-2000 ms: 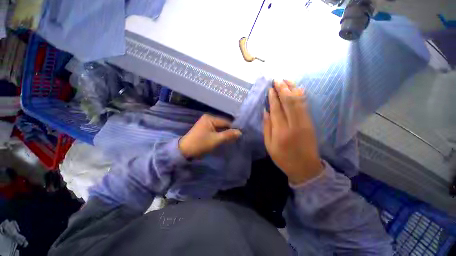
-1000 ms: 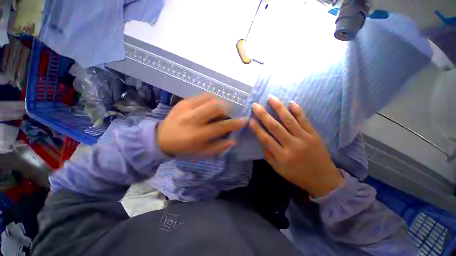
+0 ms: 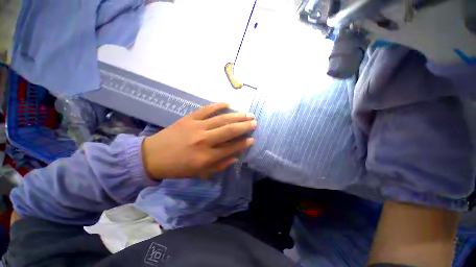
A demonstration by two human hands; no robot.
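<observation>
A striped fabric panel (image 3: 308, 138) lies on the white machine table under bright light and hangs over its front edge. My left hand (image 3: 201, 143) lies with its fingers together on the panel's left edge; whether it grips the fabric is not clear. My right arm, in a lavender sleeve cover (image 3: 412, 125), reaches forward over the panel's right part. My right hand is hidden behind the sleeve and the dark cylinder (image 3: 345, 57) near the machine head. The needle area (image 3: 326, 18) is partly lost in glare.
A measuring scale (image 3: 141, 96) runs along the table's front edge. A tan curved piece (image 3: 233, 76) lies on the table. Blue fabric (image 3: 57, 52) hangs over the table's left end above a blue basket (image 3: 31, 138). White cloth (image 3: 122, 229) and striped pieces (image 3: 201, 195) lie over the lap.
My right hand has left the panel's front part and the right arm now reaches up beside the machine head. My left hand has moved onto the panel's edge. The view has shifted.
</observation>
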